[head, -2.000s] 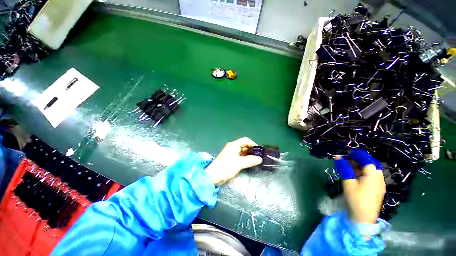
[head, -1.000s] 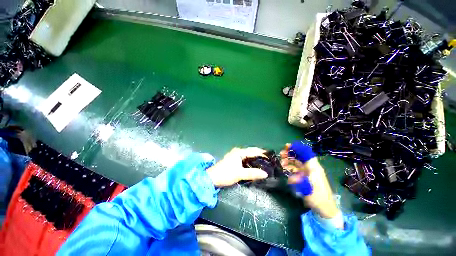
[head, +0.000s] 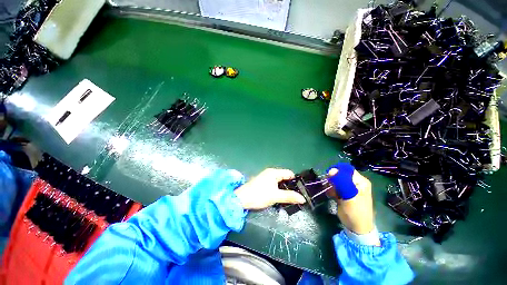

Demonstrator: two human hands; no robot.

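My left hand [head: 269, 190] holds several black binder clips [head: 307, 188] low over the green bench, silver wire handles pointing right. My right hand [head: 354, 197], with blue wraps on its fingers, is at the right side of these clips, its fingertips at the silver handles. Some of the clips between the hands are hidden by fingers. A large heap of binder clips [head: 425, 106] fills and spills from an off-white bin [head: 343, 83] at right. A small group of set-aside clips [head: 179, 117] lies mid-bench at left.
Two folding magnifiers, one at the back [head: 224, 72] and one beside the bin [head: 309, 94], lie on the bench. A white card [head: 82, 111] with two black bars lies left. A red tray [head: 28, 245] of clips is lower left. Another off-white bin [head: 69, 28] stands far left.
My right hand has moved from the heap at right to the clips at my left hand. The clip bundle looks larger. The second magnifier beside the bin now shows.
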